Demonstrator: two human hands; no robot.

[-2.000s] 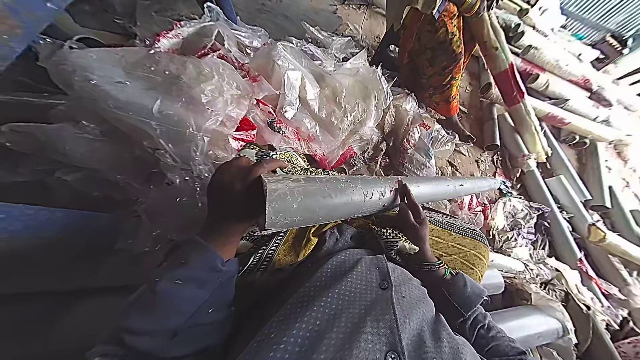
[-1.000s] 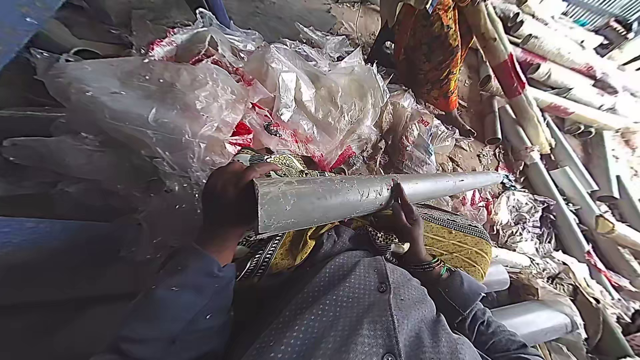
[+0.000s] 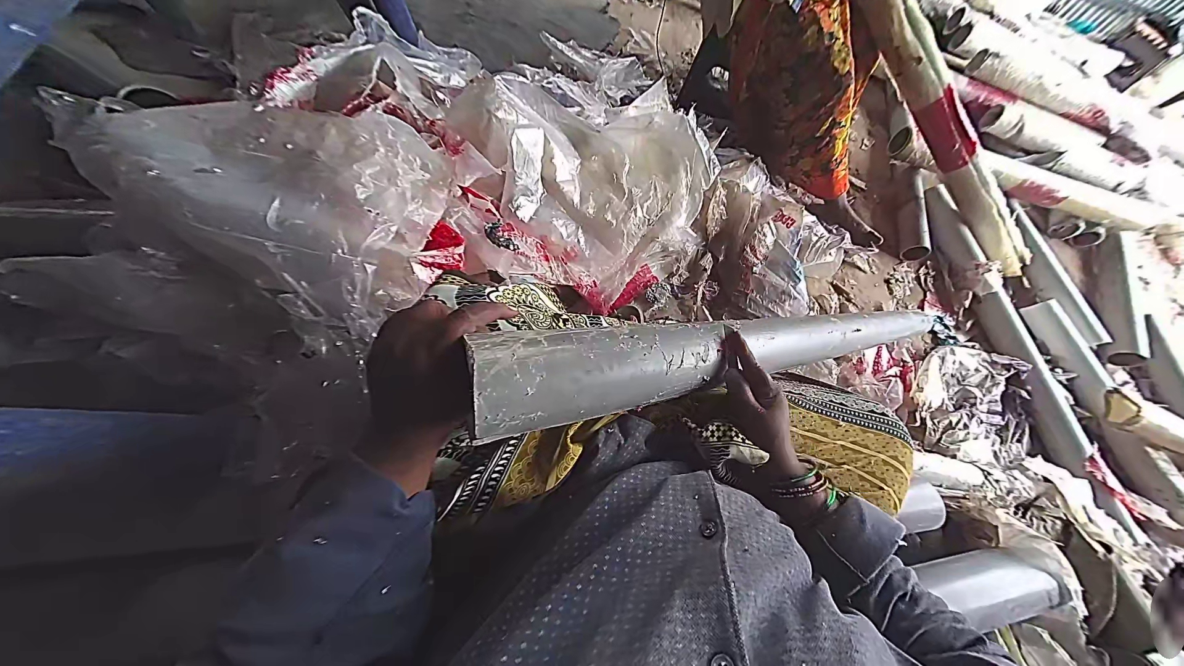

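A long grey pipe [image 3: 592,370], scuffed and flecked with bits of film, lies across my lap. Its wide end is at the left and its far end reaches to the right, with some bluish material at the tip. My left hand [image 3: 416,370] is at the wide end, its thumb over the rim and its fingers partly hidden in shadow. My right hand [image 3: 758,398], with bangles at the wrist, holds the pipe from the near side around its middle. Patterned yellow cloth [image 3: 842,435] lies beneath the pipe.
Crumpled clear and red plastic film [image 3: 592,176] is heaped beyond the pipe. A person in an orange patterned garment [image 3: 795,92] stands at the back. Several grey pipes [image 3: 1045,407] and wrapped pipes [image 3: 1064,139] lie at the right. Another grey pipe [image 3: 994,587] is near my right sleeve.
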